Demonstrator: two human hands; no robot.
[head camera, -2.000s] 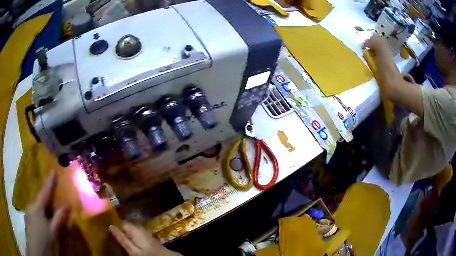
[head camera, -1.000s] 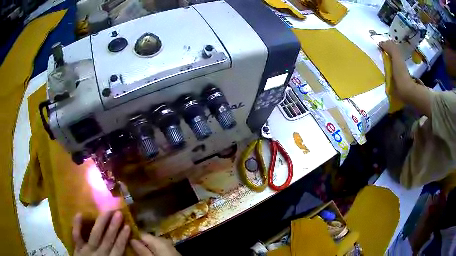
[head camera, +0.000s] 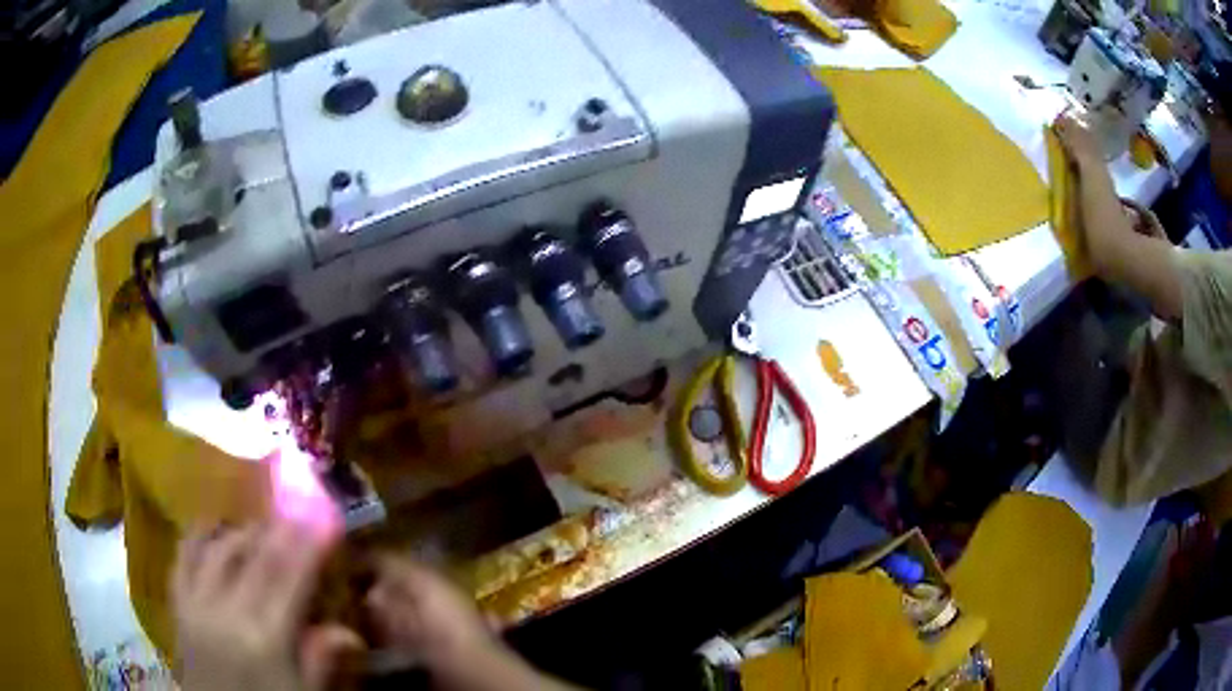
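Note:
The white-grey overlock machine (head camera: 500, 149) fills the middle, with a pink-white light at its needle area (head camera: 300, 473). A mustard-yellow garment piece (head camera: 149, 446) lies left of and in front of the needle area. My left hand (head camera: 243, 601), blurred, is at the near edge of this piece, just below the light. My right hand (head camera: 432, 621), also blurred, is close to its right, with bunched yellow fabric (head camera: 345, 594) between the two hands. Both hands hold this fabric; the exact finger grip is blurred.
Scissors with yellow and red handles (head camera: 746, 425) lie right of the machine. A long yellow panel (head camera: 54, 297) lies far left. Another yellow panel (head camera: 946, 155) and printed tape strips (head camera: 932, 331) are at the right. A small open box (head camera: 919, 567) is below. Another person's arm (head camera: 1128, 250) is at far right.
The fabric's near edge has come back from the needle area and bunched between my hands, baring white table by the light. My hands are raised off the flat cloth. The view has shifted slightly left.

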